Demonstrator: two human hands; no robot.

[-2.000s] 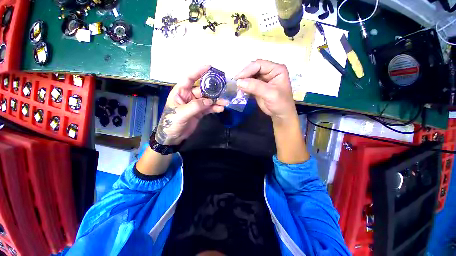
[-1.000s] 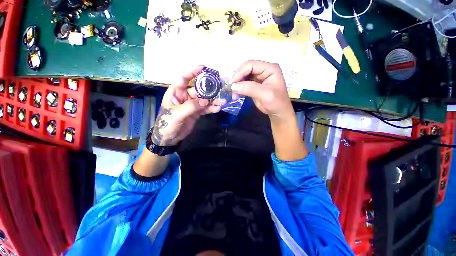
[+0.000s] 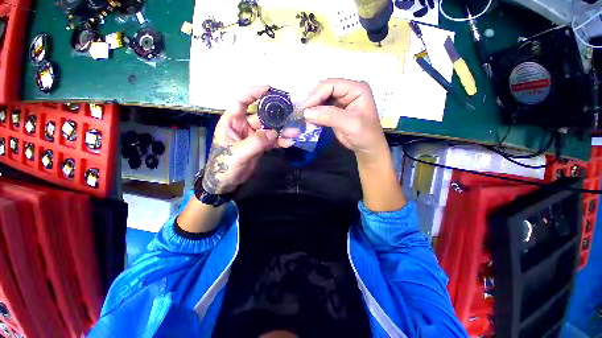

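Observation:
My left hand [image 3: 241,138] holds a round dark watch case [image 3: 274,109] between thumb and fingers, its ringed face turned up towards me. My right hand [image 3: 346,115] is just to its right and pinches a small clear, glossy film [image 3: 307,135] between thumb and forefinger. The film hangs beside the watch case, near my left fingertips; whether it touches the case I cannot tell. Both hands are bare and above my lap, at the bench's front edge.
Cream and white sheets [image 3: 264,72] lie on the green bench with small dark parts [image 3: 308,26]. A hanging screwdriver [image 3: 375,20] is above them. Pliers or tweezers [image 3: 432,70], a yellow-handled tool [image 3: 461,67] and a black fan [image 3: 538,82] are right. Red trays [image 3: 59,142] stand at both sides.
The view has shifted slightly, so the bench items sit a little further left and up than at first. The film's glossy part has changed angle. Both hands keep their holds.

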